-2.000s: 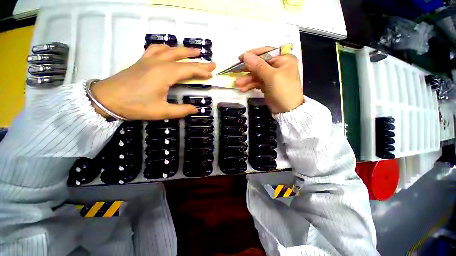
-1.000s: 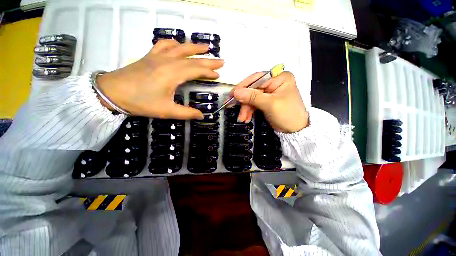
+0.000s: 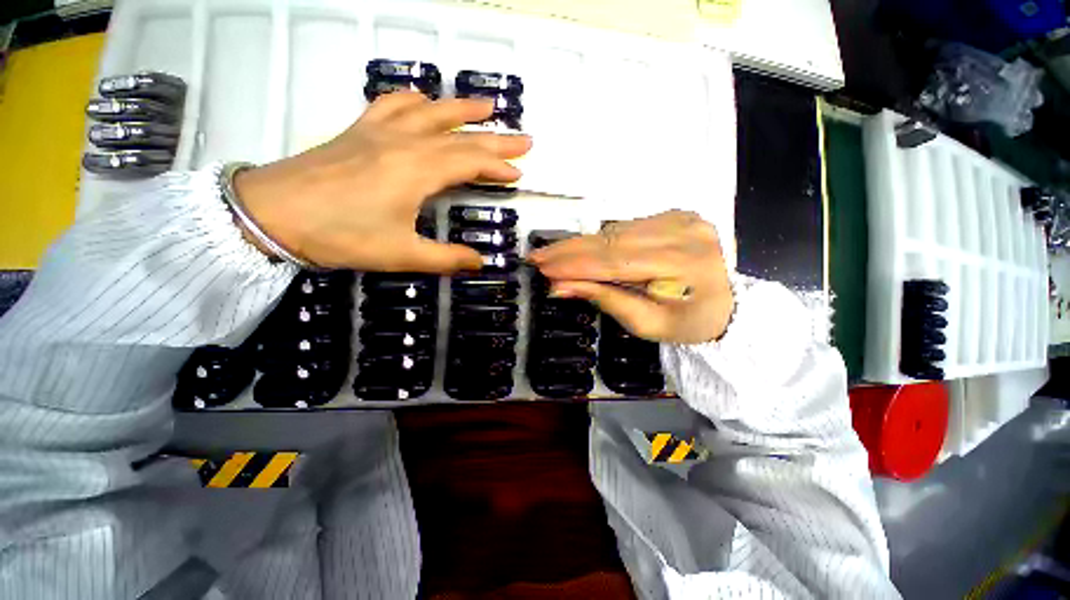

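Note:
Glossy black housings (image 3: pixel 481 340) stand in columns in the white slotted tray (image 3: pixel 610 117); several carry a small pale spot. My left hand (image 3: pixel 364 188) lies over the columns, fingers spread, its thumb at a housing in the middle column. Whether it grips that housing cannot be told. My right hand (image 3: pixel 640 272) is beside the same column, fingers closed on the tweezers (image 3: pixel 669 288). Only the yellow end shows clearly; the tip is hidden or blurred near the housing. A thin strip edge shows right of my left fingertips; the rest is hidden.
Four silver-looking housings (image 3: pixel 135 123) lie at the tray's upper left. At right is a second white tray (image 3: pixel 980 258) with a short black stack (image 3: pixel 925 328). A red round object (image 3: pixel 901 429) is below it. Crumpled clear bags (image 3: pixel 980 88) lie at the upper right.
My right hand has moved down from the pale strip to the middle column and turned, so the tweezers' yellow end is lower. My left hand has stayed over the columns, its thumb near the housings.

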